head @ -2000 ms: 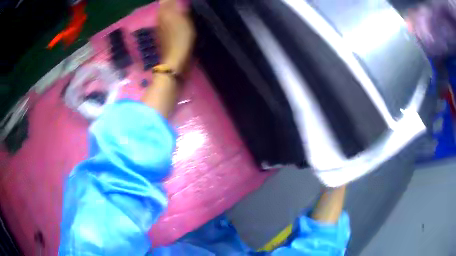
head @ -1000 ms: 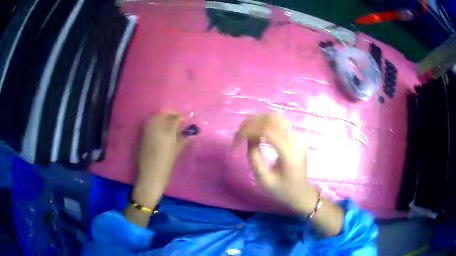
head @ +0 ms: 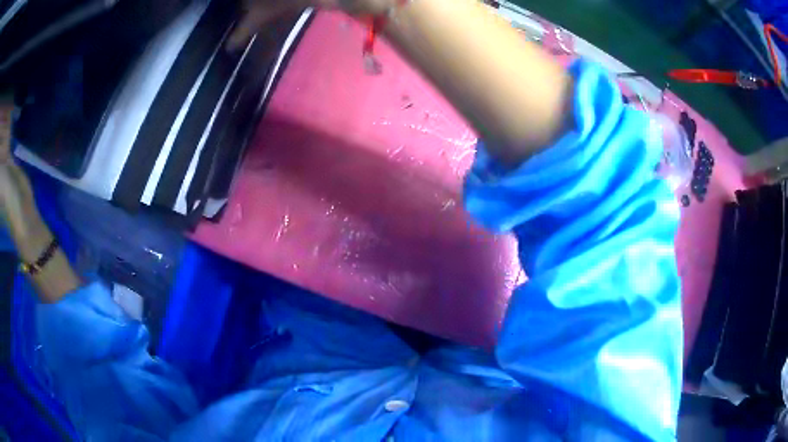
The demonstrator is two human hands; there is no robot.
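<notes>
A stack of dark covers with black and white striped edges (head: pixel 164 112) lies at the upper left. A dark glossy cover (head: pixel 60 95) is on its left side. My right hand (head: pixel 276 15) reaches across to the stack's far end, its fingers at the striped edges, partly cut off by the top edge. My left hand (head: pixel 12 177) is at the left edge of the picture, beside the glossy cover's near corner, and is cut off. Whether either hand grips a cover cannot be told.
The pink bench mat (head: pixel 346 207) lies between that stack and another dark stack (head: pixel 743 293) at the right. A clear plastic bag (head: pixel 678 151), partly behind my right sleeve, and rows of black lens parts (head: pixel 702 171) are at the far right. An orange-red hose (head: pixel 713 78) is beyond.
Both hands have left the middle of the mat and moved left to the striped stack. The small dark part seen by my left hand no longer shows there. The view has shifted left.
</notes>
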